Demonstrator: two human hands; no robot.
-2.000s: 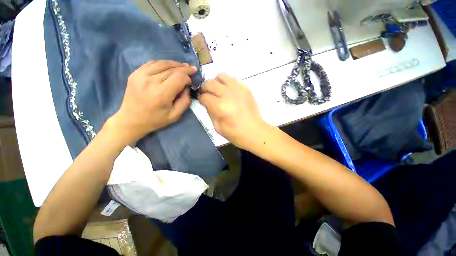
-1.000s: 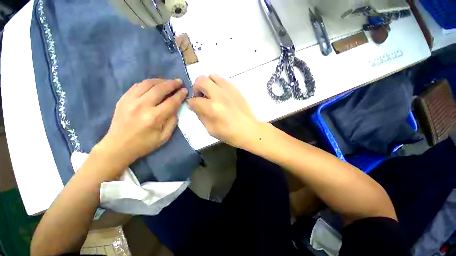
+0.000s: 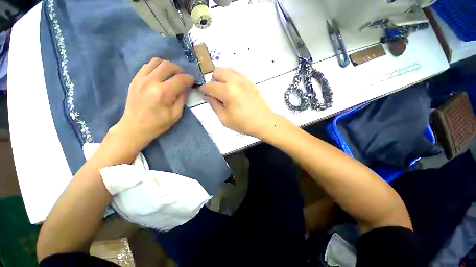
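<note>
A grey-blue denim panel (image 3: 112,41) lies on the white table under the sewing machine (image 3: 166,15), with a pale leafy trim (image 3: 64,68) along its left side. My left hand (image 3: 156,96) rests on the panel, its thumb and fingertips pinching the right edge just below the needle area. My right hand (image 3: 235,101) pinches the same edge beside it, fingertips nearly touching the left ones. The pinched edge looks dark and is partly hidden by the fingers. White cloth (image 3: 156,198) hangs from the panel's lower part below my left wrist.
Large shears (image 3: 304,68) with speckled wrapped handles lie right of the hands, with snips (image 3: 338,44) beyond them. A tan block (image 3: 203,58) sits beside the needle. A blue basket (image 3: 344,136) holding dark cloth stands below the table edge at right, near a brown woven object (image 3: 457,125).
Since one second ago, both hands have moved up closer to the needle, still at the panel's edge. The view has shifted slightly, and the white cloth hangs more bunched.
</note>
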